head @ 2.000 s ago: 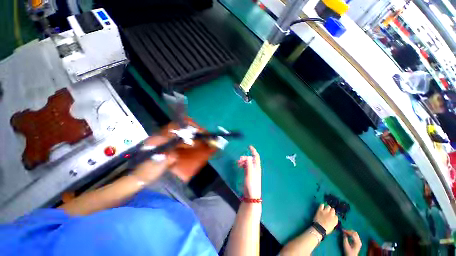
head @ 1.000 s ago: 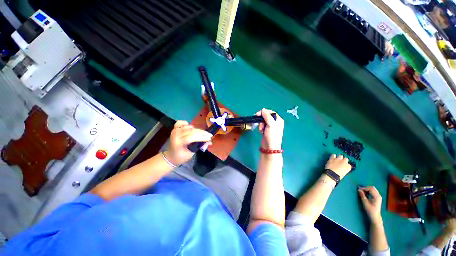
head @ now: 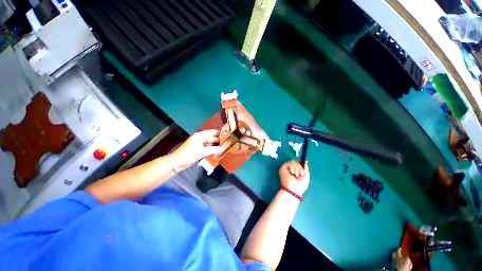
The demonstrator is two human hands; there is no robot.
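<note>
A red-brown assembly fixture [head: 240,153] with white upright holders lies at the mat's front edge, with no black legs in it. My left hand [head: 200,148] rests on the fixture's left side, fingers at its centre block. My right hand [head: 295,177] grips one leg of a black three-leg assembly [head: 343,143], held over the mat to the right of the fixture. One leg of it is blurred. White hub bracket pieces [head: 296,146] show behind the held leg; whether they touch it I cannot tell.
Small black parts [head: 368,186] lie heaped on the green mat [head: 327,233]. A yellow-wrapped post [head: 258,29] and black ribbed tray [head: 158,32] stand behind. The white machine table [head: 87,122] is left, with a red button [head: 100,154]. Another person's hand [head: 402,261] is at a fixture lower right.
The three-leg assembly has left the fixture and moved right in my right hand. My left hand has let go of its leg. The other person's hands have left the heap of parts.
</note>
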